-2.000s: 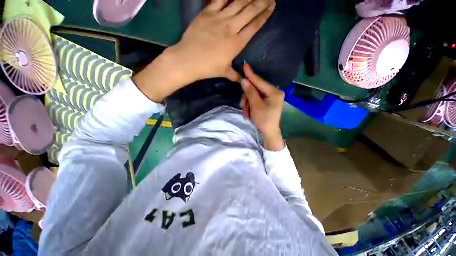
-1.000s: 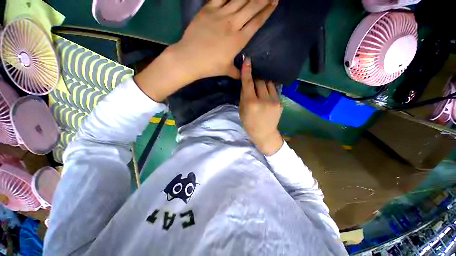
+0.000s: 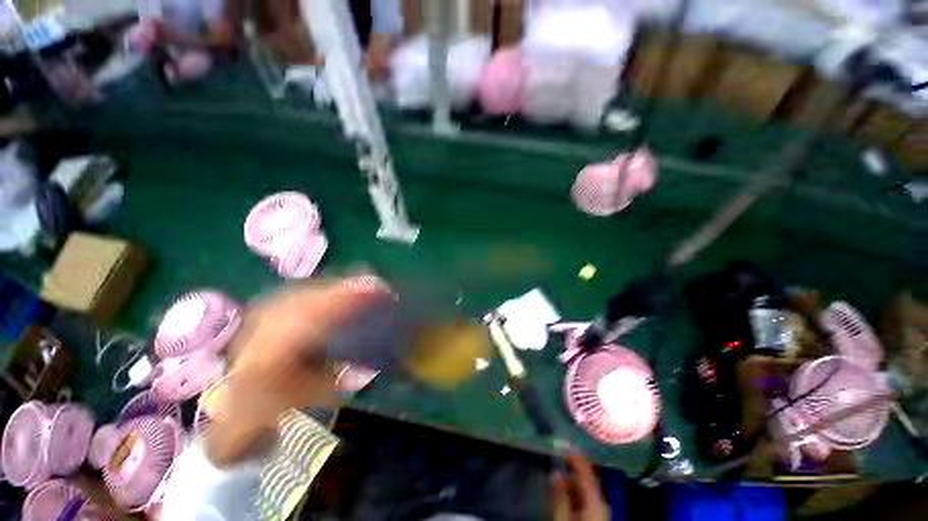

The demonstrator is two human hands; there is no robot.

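Observation:
My left hand (image 3: 295,341) is heavily blurred above the bench, left of centre. A dark blur and a yellow-orange blur (image 3: 448,352) lie at and beyond its fingertips; I cannot tell if it holds them. My right hand (image 3: 580,490) is cut off by the bottom edge, near the dark grip end of a hammer-like tool (image 3: 507,351). Contact with the tool is unclear. A white wipe (image 3: 529,319) lies beside the tool's pale part. A pink clip fan (image 3: 613,395) is to the right. The black sheet (image 3: 407,470) shows along the bench's front edge.
Pink fans stand at left (image 3: 193,336), further back (image 3: 285,229) and across the green bench (image 3: 605,188). A striped label sheet (image 3: 295,463) is by my left wrist. A cardboard box (image 3: 94,273) is at far left. A pale post (image 3: 366,142) rises behind. Dark tools and cables are at right.
The view has swung up from my lap to the bench. My left hand has left the black sheet and is raised over the bench. My right hand is now low at the bottom edge.

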